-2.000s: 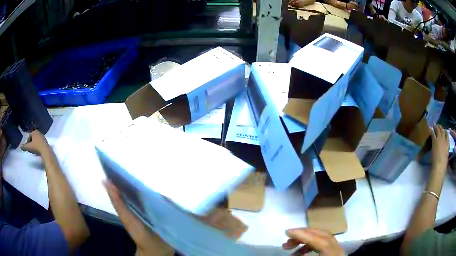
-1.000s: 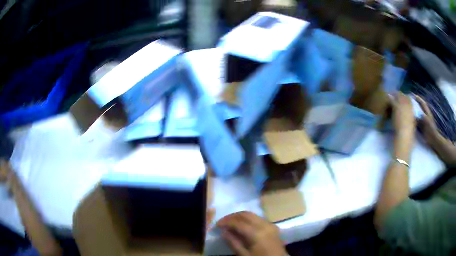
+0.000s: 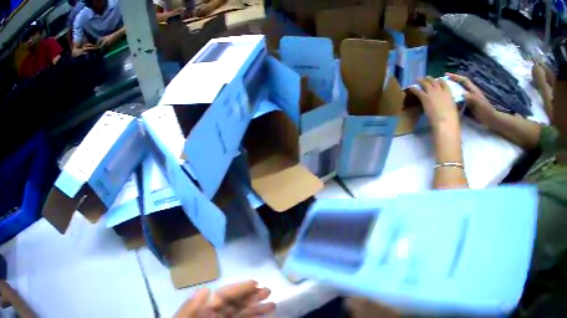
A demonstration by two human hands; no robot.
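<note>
A light blue and white carton (image 3: 416, 245) is held up at the lower right, blurred, with a dark picture panel at its left end. My right hand (image 3: 368, 308) shows only partly at the bottom edge, under the carton, and holds it; its fingers are mostly hidden. My left hand (image 3: 230, 300) is at the bottom, left of the carton, apart from it, empty with fingers spread; the picture's edge cuts it off.
A heap of open blue cartons (image 3: 214, 133) with brown flaps lies on the white bench cover (image 3: 81, 273). A person's hands (image 3: 438, 102) work at the right. A metal post (image 3: 142, 53), a blue tray (image 3: 26, 189) and a dark bundle (image 3: 491, 81) stand beyond.
The view has turned right. The carton has gone from my left hand to my right hand and from the left side to the lower right, a printed face now showing. My left hand is empty.
</note>
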